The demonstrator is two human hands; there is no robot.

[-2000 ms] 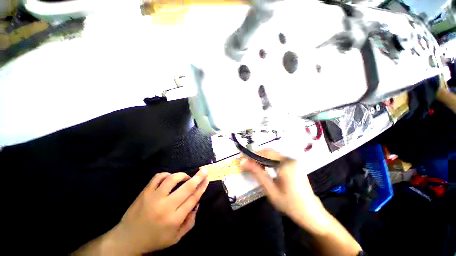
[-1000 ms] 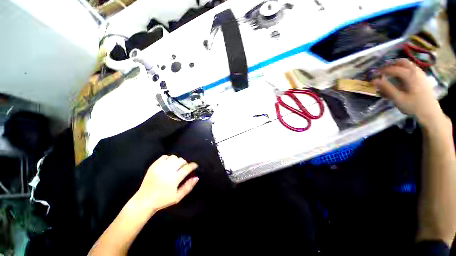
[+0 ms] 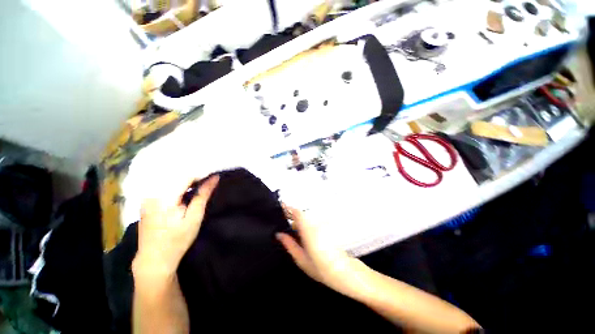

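Observation:
The black garment piece lies over the front edge of the white table and hangs down toward my lap. My left hand grips its upper left part, thumb on the cloth. My right hand holds its right edge between thumb and fingers. The cloth's rounded top edge lies left of and below the needle area. The white sewing machine with a blue stripe stands behind. Any fold under the fingers is hidden.
Red-handled scissors lie on the table right of the needle area. A tan wooden strip lies on a clear plastic bag farther right. A black strap hangs over the machine head. Blue plastic shows below the table.
My right hand has come back left from the wooden strip, now lying on the bag, to the cloth. My left hand has moved left and grips the cloth, now drawn away from the needle area.

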